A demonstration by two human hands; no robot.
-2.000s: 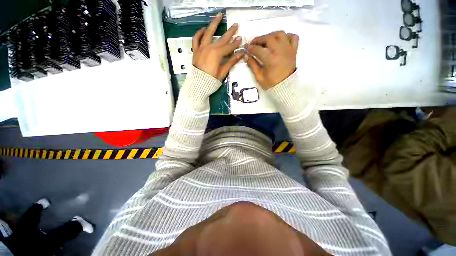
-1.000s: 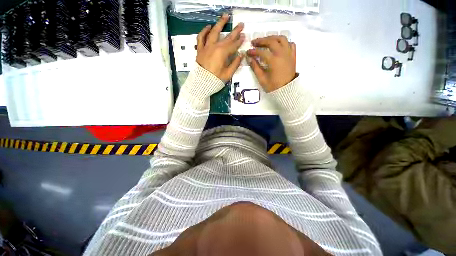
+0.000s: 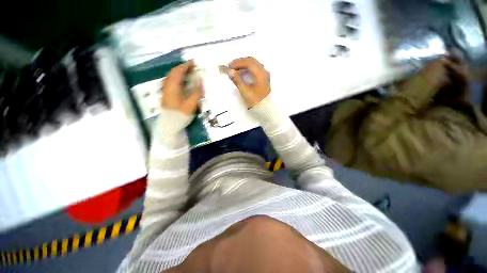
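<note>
The frame is blurred. My right hand [image 3: 252,81] is above the white work sheet [image 3: 299,69], with a small greyish piece [image 3: 224,69], likely an adhesive pad, pinched at its fingertips. My left hand [image 3: 180,89] is to its left with the fingers curled and thumb apart; whether it holds anything is unclear. A display module [image 3: 222,119] with a pale face, dark outline and dark tail lies on the sheet just below and between the hands. A white card [image 3: 148,97] shows left of my left hand.
Dark stacked modules [image 3: 48,101] stand on a white tray [image 3: 69,165] at the left. Several blurred modules [image 3: 346,26] lie in a line at the upper right. Crinkled clear film [image 3: 155,40] is at the far side. A person's brown sleeve [image 3: 395,128] is at the right.
The whole view has swung and tilted. My hands have moved apart from each other. A small piece now shows at my right fingertips, and another person's hands have come into view at the right.
</note>
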